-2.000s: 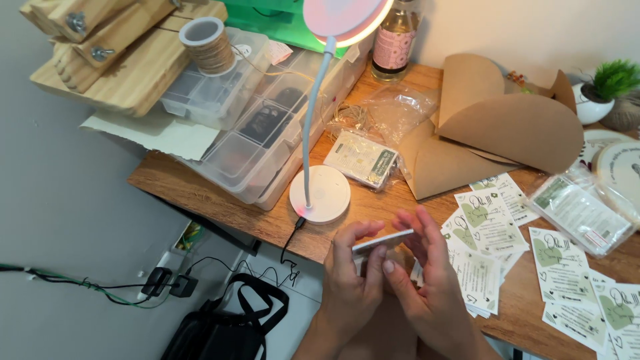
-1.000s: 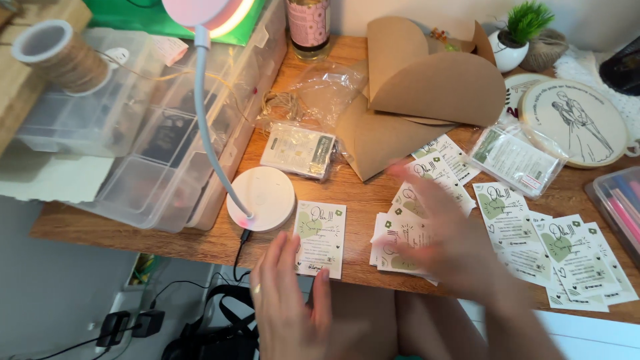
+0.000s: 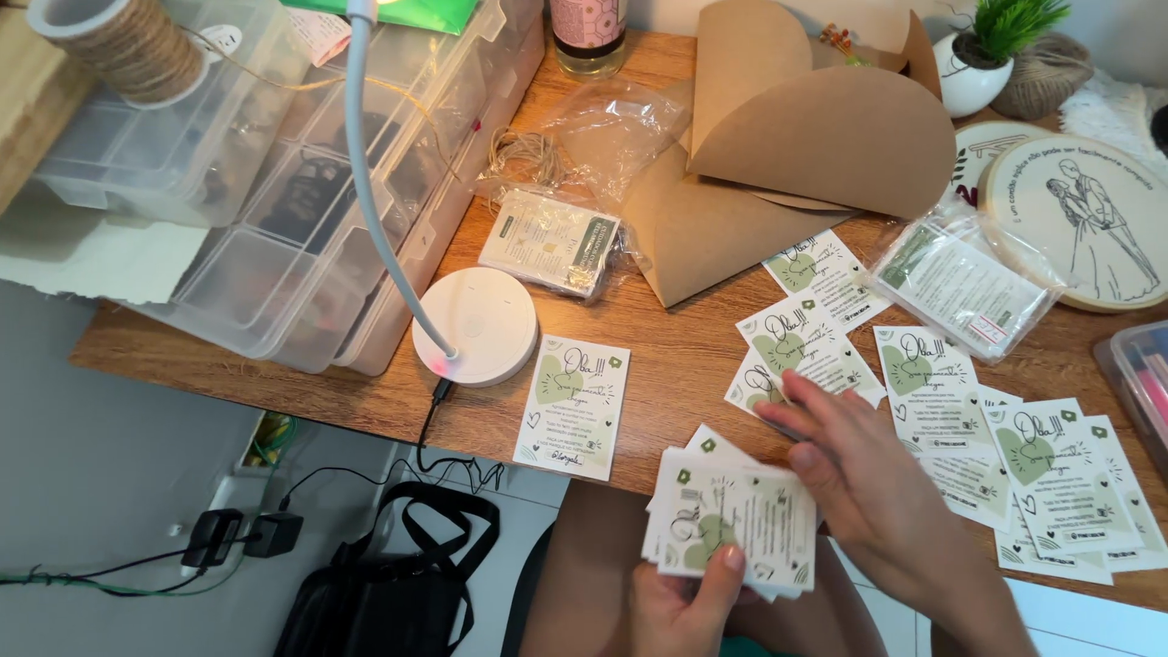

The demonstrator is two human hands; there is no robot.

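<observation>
My left hand (image 3: 689, 598) grips a loose stack of printed cards (image 3: 735, 525) at the table's front edge, thumb on top. Just right of the stack, my right hand (image 3: 849, 465) has its fingers apart, over the lower part of some cards (image 3: 808, 342) on the table; whether its fingertips touch them cannot be told. A single printed card (image 3: 573, 406) lies near the front edge, beside the white lamp base (image 3: 474, 327). More overlapping cards (image 3: 1063, 474) are spread at the right.
Clear plastic organizer boxes (image 3: 301, 246) and a twine spool (image 3: 128, 55) stand at left. Kraft paper envelopes (image 3: 821, 137), bagged cards (image 3: 547, 242), another bagged pack (image 3: 967, 283), an embroidery hoop (image 3: 1081, 219) and a potted plant (image 3: 981, 73) are farther back. A black bag (image 3: 374, 584) sits below.
Two seconds ago both hands held a thin stack edge-on. One second ago my left hand was beside the single card by the lamp; now it holds a stack of cards farther right.
</observation>
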